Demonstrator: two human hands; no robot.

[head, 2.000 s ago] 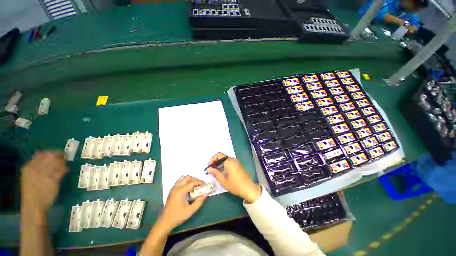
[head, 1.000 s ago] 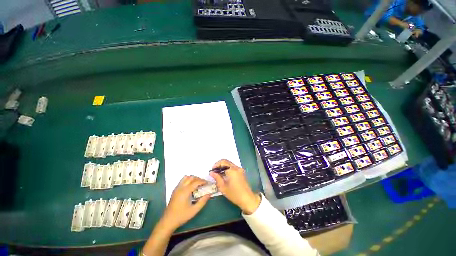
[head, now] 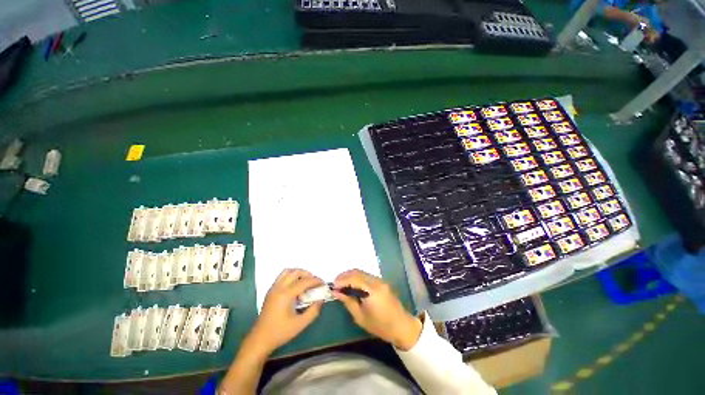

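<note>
My left hand (head: 284, 310) holds a small cream-white plastic housing (head: 314, 296) in its fingertips over the lower part of the white paper (head: 305, 208). My right hand (head: 376, 307) grips a slim black tool (head: 352, 292), its tip end at the right end of the housing. The fingers hide part of both the housing and the tool. More white housings (head: 184, 266) stand in three tight rows left of the paper, several with a dark round spot.
A black blister tray (head: 433, 185) with printed-face parts (head: 553, 181) lies at right on a whitish liner. An open carton (head: 495, 332) is below it. Yellow tag (head: 134, 153) and loose housings (head: 51, 163) are at left. Stacked black trays (head: 386, 31) stand on the far bench. A person's arm shows top right.
The other arm seen at the left edge two seconds ago is gone, as is the loose housing beside the top row. My right hand has moved slightly right and down, bringing the tool to the housing's end.
</note>
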